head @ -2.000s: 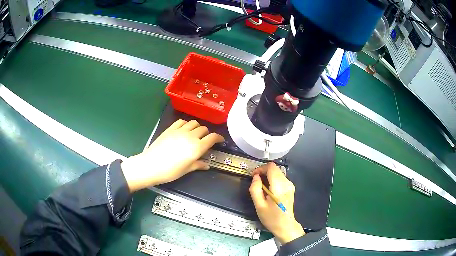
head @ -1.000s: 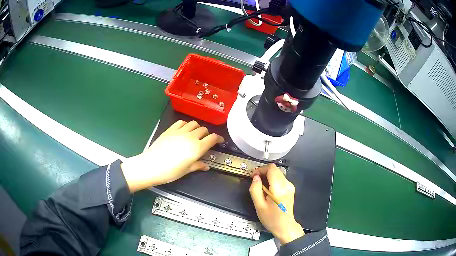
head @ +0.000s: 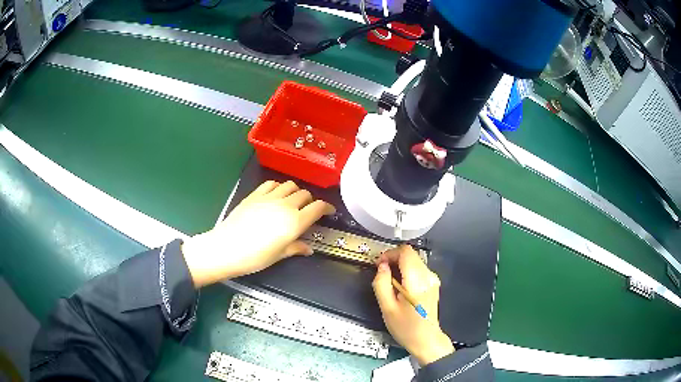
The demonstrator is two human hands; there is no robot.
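Note:
A metal carrier strip [head: 341,244] with small round parts lies on the black base plate [head: 463,261], its near-centre part just below the white ring [head: 399,216] of the microscope. My left hand [head: 261,227] rests over the strip's left end, thumb and fingers at its two edges. My right hand [head: 409,298] is at the strip's right part and holds a thin hand pick [head: 407,295] with a tan handle and blue section; its tip is hidden by the fingers. The black microscope tube [head: 433,119] with its blue top stands over the plate.
A red bin [head: 332,173] with several tiny parts stands behind my left hand. Two more carrier strips [head: 306,326] [head: 250,368] lie in front of the plate. A small strip piece [head: 641,286] is at the right on a white line strip. Grey equipment [head: 635,97] stands at the back right.
The small strip piece at the right has shifted further right and slightly nearer. Another piece's edge now shows at the far right. My hands have hardly moved.

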